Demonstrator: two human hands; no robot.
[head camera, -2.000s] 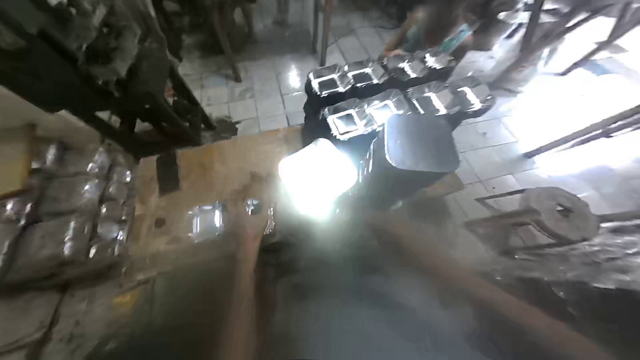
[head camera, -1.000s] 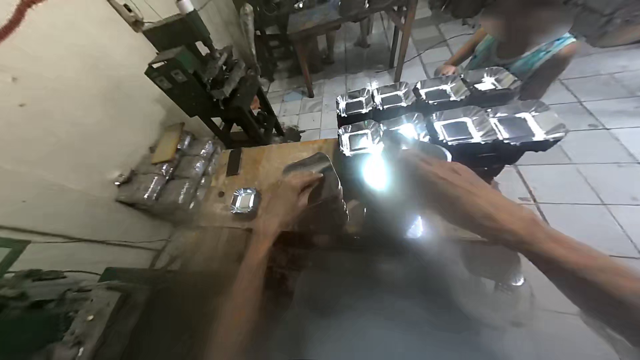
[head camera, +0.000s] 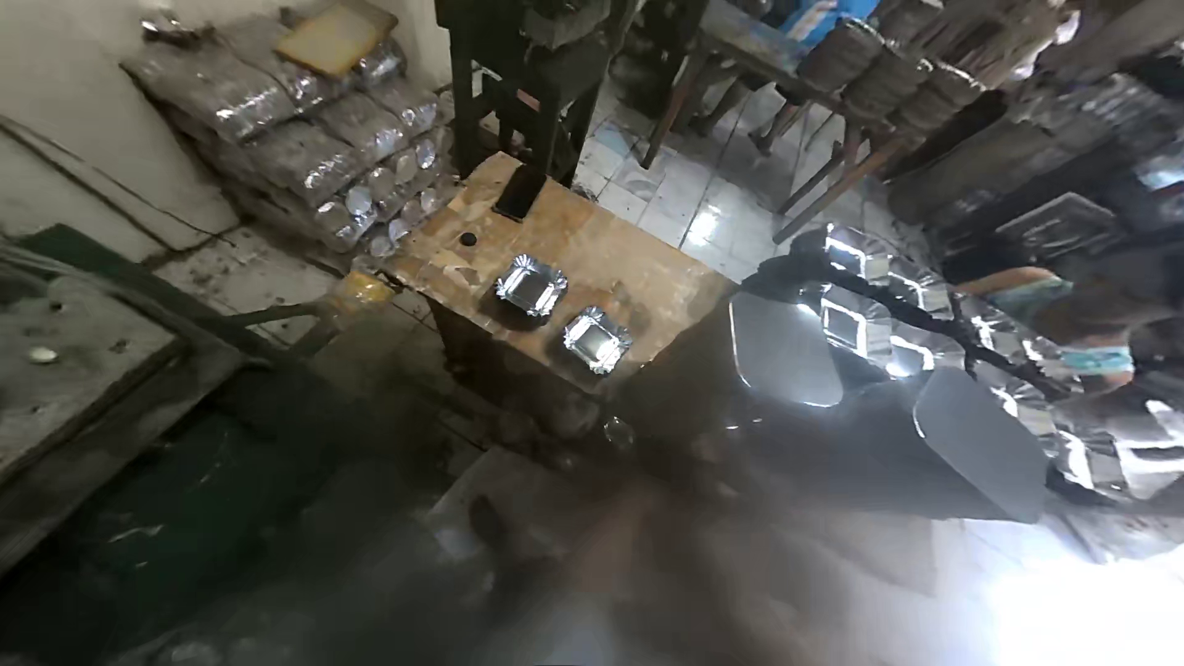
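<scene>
A skin-toned blur low in the middle of the head view may be a hand or forearm; neither of my hands can be made out clearly, nor what they hold. Two small fluted shiny metal trays, one (head camera: 531, 286) further back and one (head camera: 597, 340) nearer, lie apart on the worn wooden tabletop (head camera: 638, 245). To their right are two dark stacks topped by smooth, round-cornered metal sheets, one (head camera: 786, 350) beside the table and the other (head camera: 980, 439) further right. Beyond them stand rows of shiny square metal trays (head camera: 846, 324).
Plastic-wrapped stacks (head camera: 305, 153) sit by the wall at left. A dark flat block (head camera: 520, 192) lies at the tabletop's far corner. A dark machine frame (head camera: 555, 83) and a wooden bench (head camera: 740, 46) stand behind. Another person's arm (head camera: 1096, 361) shows at right.
The view has swung strongly. Two small trays now lie on the tabletop, where one lay a second ago. My hands, plain then with the left at a metal sheet, are no longer clear.
</scene>
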